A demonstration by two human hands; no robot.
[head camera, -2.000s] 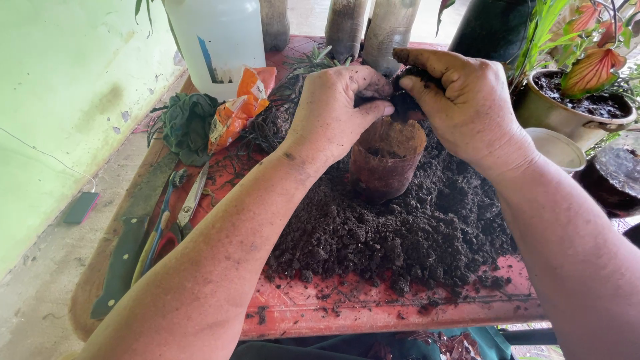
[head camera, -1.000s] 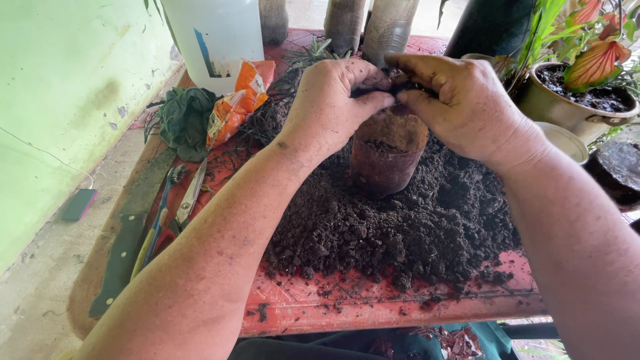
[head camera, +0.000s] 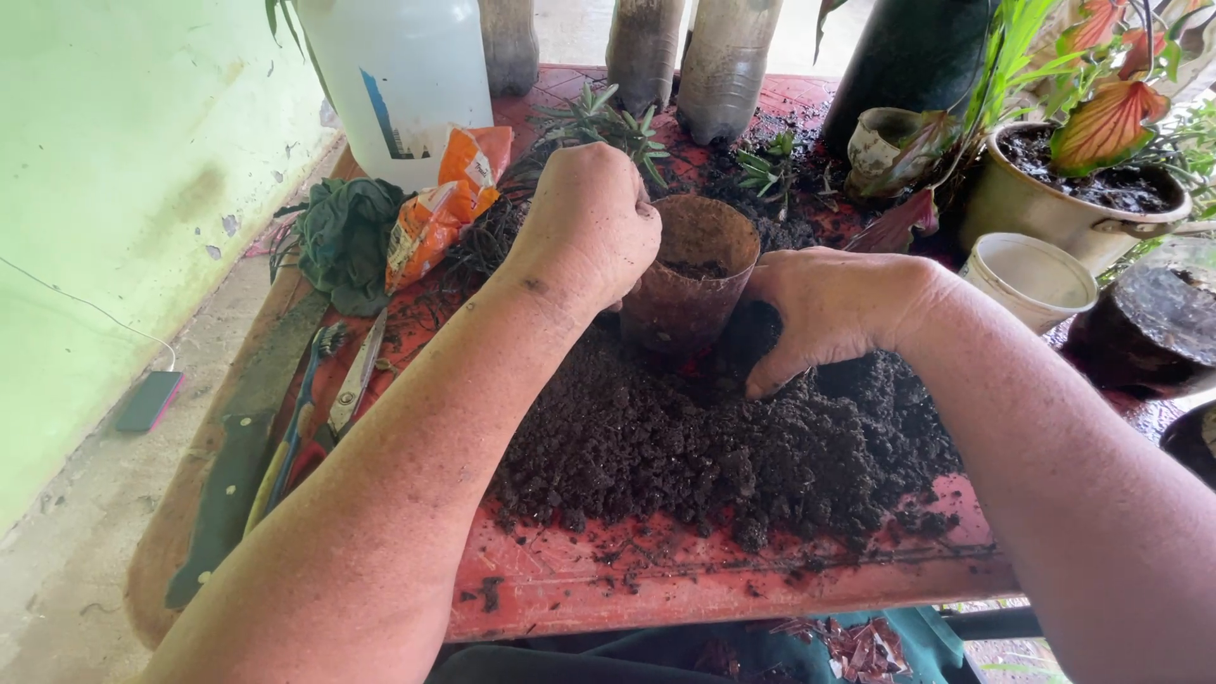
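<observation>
A brown, soil-stained round pot (head camera: 686,309) stands upright in a heap of dark loose soil (head camera: 684,446) on a red table, with some soil inside it. Just left of the pot is my left hand (head camera: 600,218), its fingers curled into a fist; whether it holds anything inside is hidden. My right hand (head camera: 826,304) reaches into the soil at the pot's right side, thumb and fingers apart around dark soil. Behind the pot lie small green plants (head camera: 608,128).
Left on the table are a knife (head camera: 223,503), a toothbrush (head camera: 309,380), scissors (head camera: 356,380), a dark green cloth (head camera: 350,237), an orange plastic packet (head camera: 437,223) and a white jug (head camera: 399,76). Plastic bottles (head camera: 730,66) stand behind; a white cup (head camera: 1031,275) and a potted plant (head camera: 1083,209) are right.
Both hands were together above the pot. They have parted: my right hand has come down to the soil on the right, and my left is closed beside the pot's rim.
</observation>
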